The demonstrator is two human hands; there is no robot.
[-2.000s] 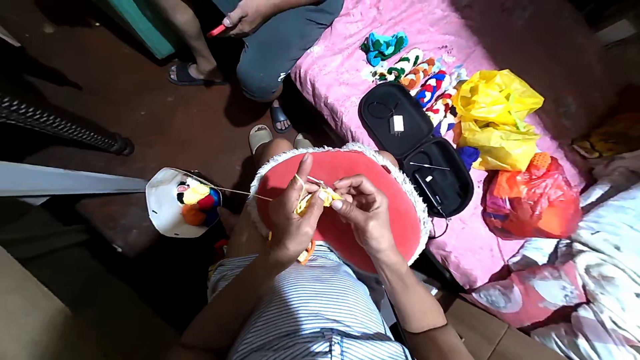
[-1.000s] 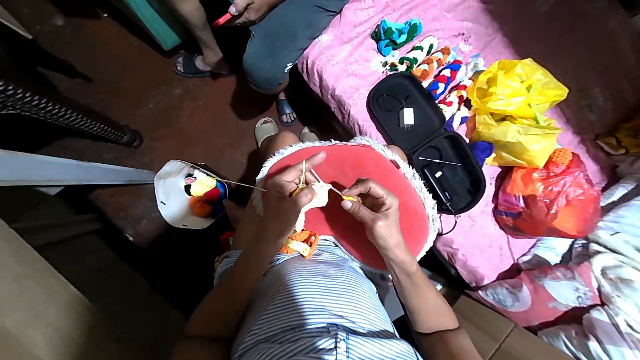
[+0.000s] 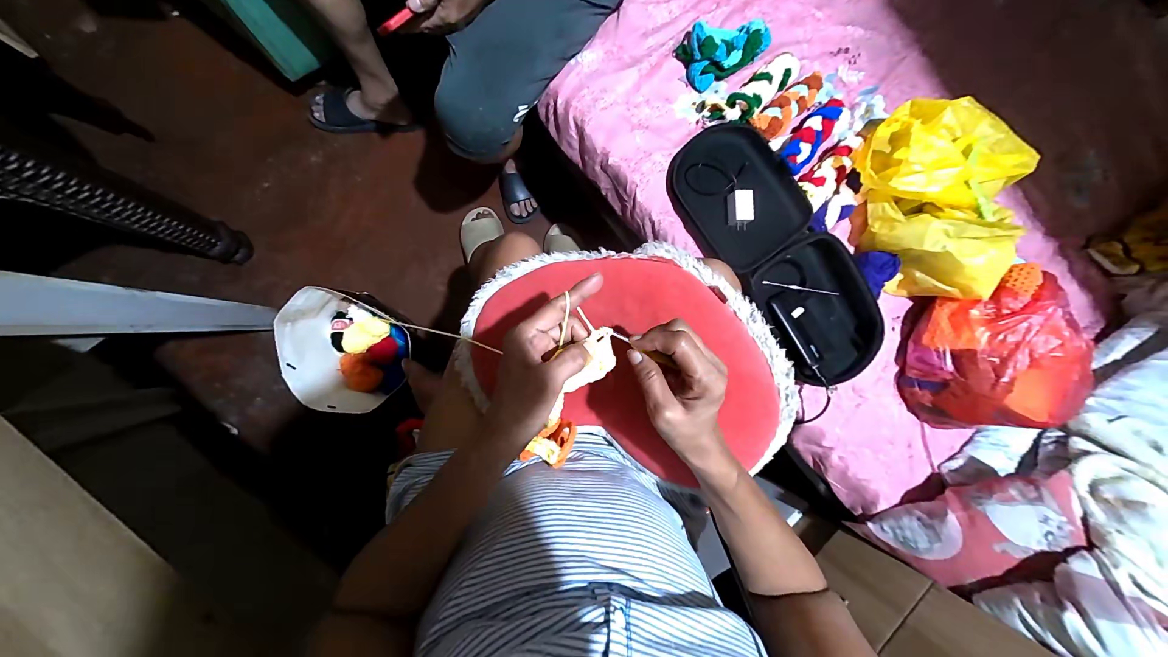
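Observation:
My left hand (image 3: 540, 360) holds a pale yellow crochet piece (image 3: 598, 356) between thumb and fingers, with a strand of yarn looped over its raised index finger. My right hand (image 3: 680, 379) grips a crochet hook (image 3: 652, 354), whose tip is at the top edge of the piece. Both hands are over a red cushion (image 3: 630, 420) with a white fluffy rim on my lap. An orange and cream crocheted part (image 3: 550, 443) hangs below my left hand. The yarn (image 3: 429, 330) runs left to a white container (image 3: 306, 351) with yellow, orange, red and blue yarn balls.
On the pink-covered bed (image 3: 630, 119) at right lie an open black case (image 3: 739, 187), several braided crochet pieces (image 3: 776, 96), a yellow plastic bag (image 3: 944, 182) and a red plastic bag (image 3: 999, 356). Another person's knee (image 3: 484, 100) is at the top. A white bar (image 3: 137, 306) spans the left side.
The piece and hook were closer together between my hands two seconds ago; a cream piece now shows at my left fingertips. The view has shifted slightly.

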